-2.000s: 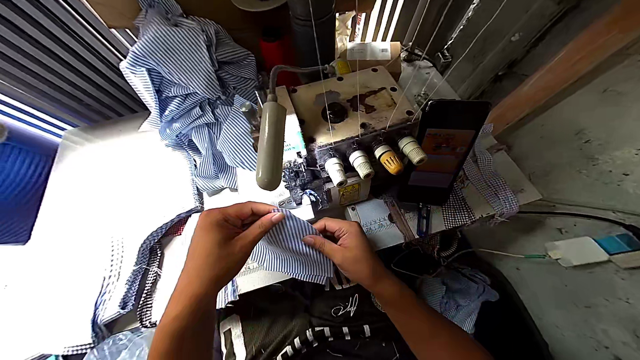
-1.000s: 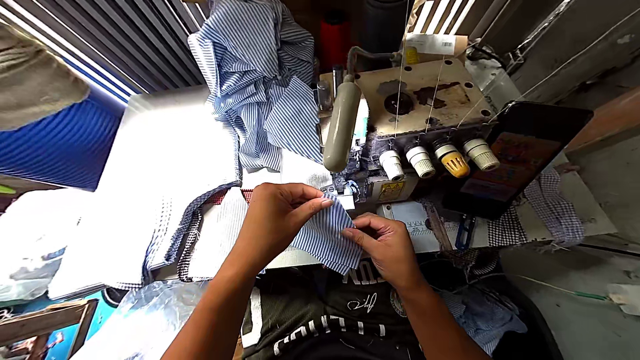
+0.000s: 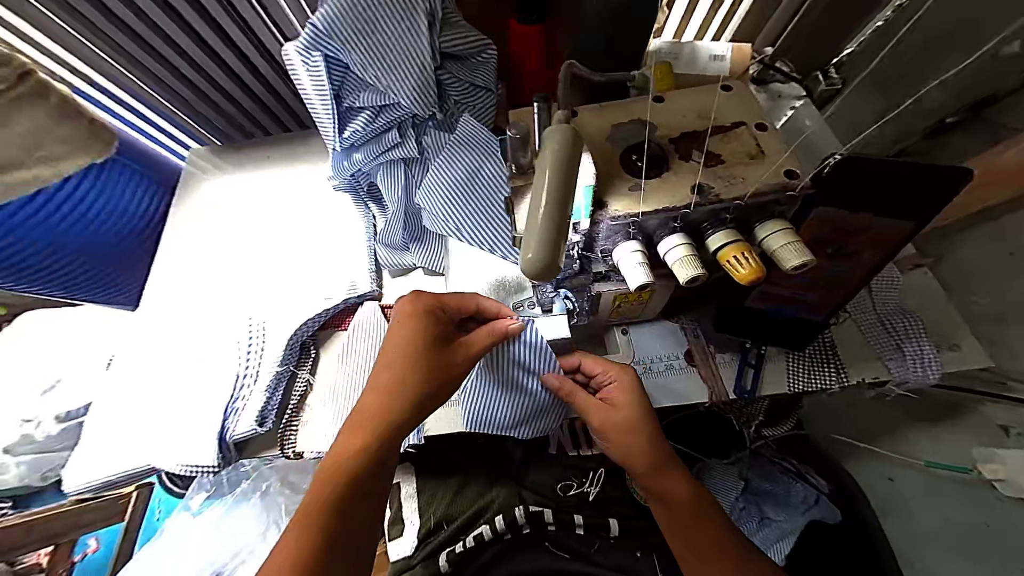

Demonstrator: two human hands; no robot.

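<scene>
Between my two hands hangs a small blue-and-white striped fabric piece (image 3: 516,380). My left hand (image 3: 436,352) pinches its upper corner between thumb and forefinger, just in front of the presser foot area of an overlock sewing machine (image 3: 696,152). On the fabric's right edge, my right hand (image 3: 608,400) grips with thumb and fingers. Behind my left hand a large crumpled heap of striped fabric (image 3: 400,136) lies against the machine's left side. Four tension knobs (image 3: 736,256), one of them yellow, line the machine's front. A grey-green lamp-like cylinder (image 3: 552,200) hides part of the sewing area.
Stacked fabric pieces (image 3: 248,240), brightly lit, cover the table's left side. A dark phone (image 3: 848,248) leans at the machine's right. Near the front edge lie a measuring tape strip (image 3: 660,366), a blue thread snipper (image 3: 750,370) and checked scraps (image 3: 816,364). Threads run down to the knobs.
Both hands keep hold of the striped piece throughout. It hangs nearer the machine's front plate than two seconds ago. The view has shifted, showing more of the left side.
</scene>
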